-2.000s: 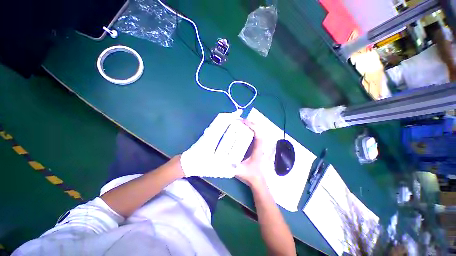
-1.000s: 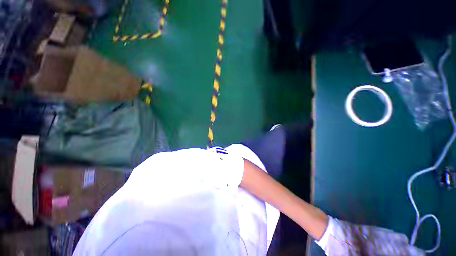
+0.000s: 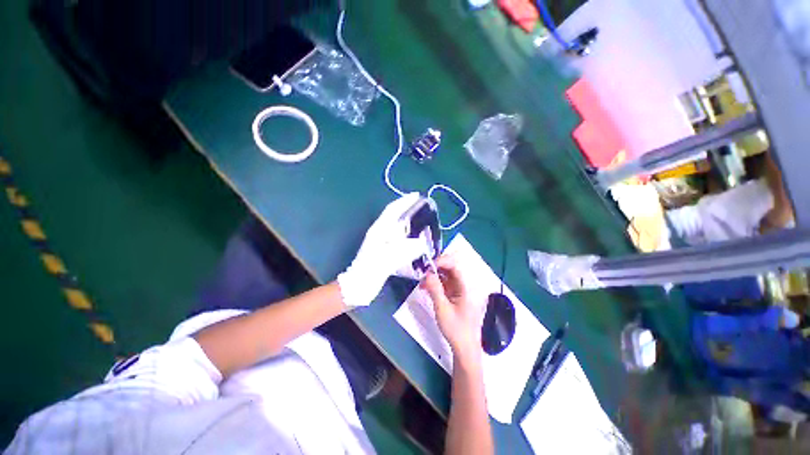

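My left hand [image 3: 385, 255], in a white knit glove, holds a white electronic unit [image 3: 432, 223] above the bench, its dark face showing. My bare right hand [image 3: 453, 298] is at the unit's lower end, with thumb and fingers pinched together there. Whether the fingertips hold a small part or plug is too small to tell. A white cable [image 3: 396, 130] runs down the bench and loops beside the unit. Its end near the hands is hidden.
The green bench [image 3: 233, 183] bears a tape ring [image 3: 285, 134], a dark phone-like screen [image 3: 273, 57], clear bags [image 3: 494, 144], a small metal-and-black part [image 3: 425, 145], a mouse [image 3: 498, 323] on an instruction sheet [image 3: 518, 366], pens [image 3: 548, 363] and a record sheet [image 3: 573, 411]. A metal upright [image 3: 702, 261] stands at right.
The view swung left to the floor and boxes, then back to the bench. The unit now shows its dark face instead of its white face, and my right hand has moved to its lower end.
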